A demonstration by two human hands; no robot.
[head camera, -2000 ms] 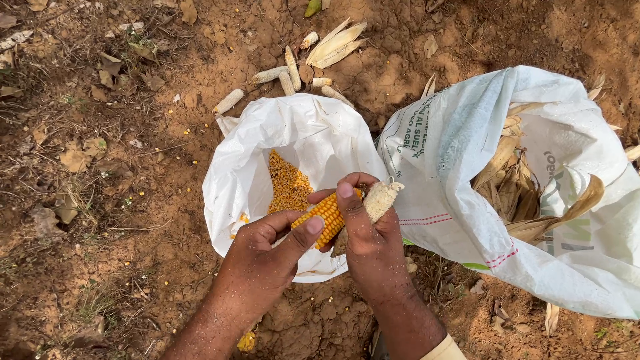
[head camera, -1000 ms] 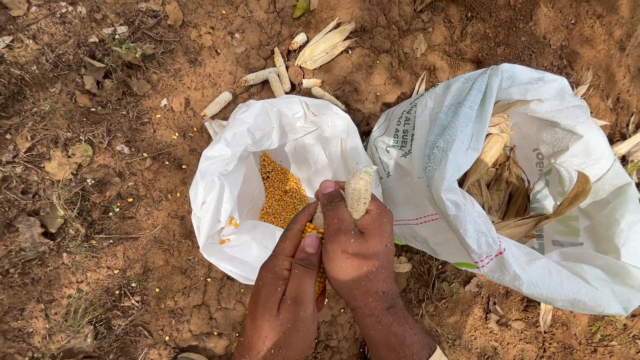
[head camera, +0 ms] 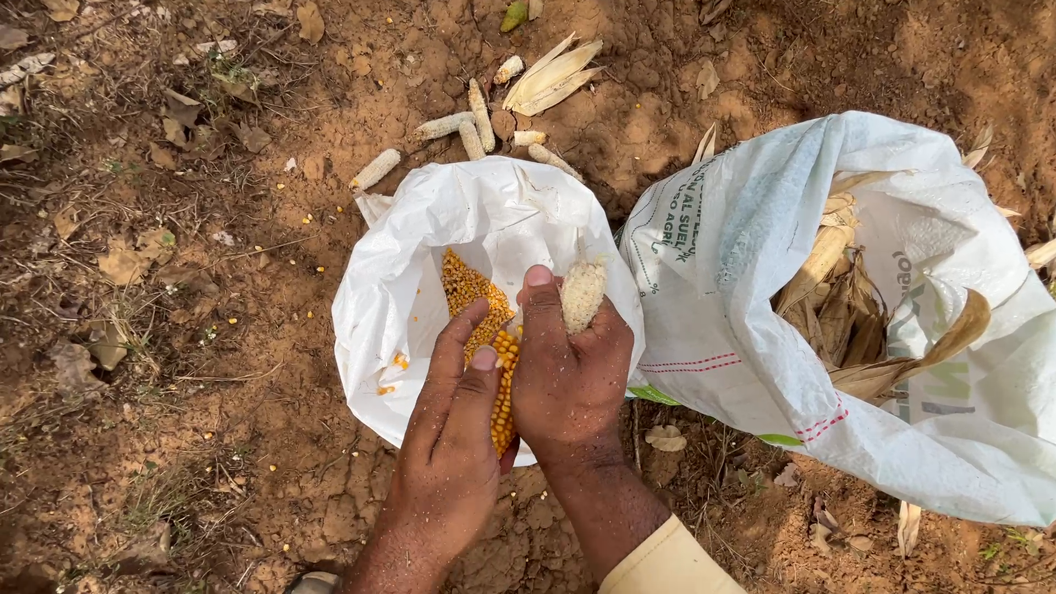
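Over the near edge of a white plastic sack [head camera: 371,272], my left hand [head camera: 458,421] holds a yellow ear of corn [head camera: 505,388], its thumb against the kernels. Pressed close on the other side, my right hand [head camera: 573,363] grips a pale bare corncob [head camera: 584,297] whose end sticks up past the fingers. The right fingertips are hidden. Loose yellow kernels [head camera: 472,289] lie in the sack beyond my hands.
A larger woven sack [head camera: 709,330] with dry corn husks [head camera: 850,313] stands at the right. Several bare cobs [head camera: 375,169] and a husk [head camera: 557,78] lie on the soil beyond the white sack. Scattered kernels and dry leaves [head camera: 124,262] are at the left.
The ear of corn, slanted across between both hands two seconds ago, now points more up and down. My left hand has turned more upright beside it. The bare cob remains in my right hand.
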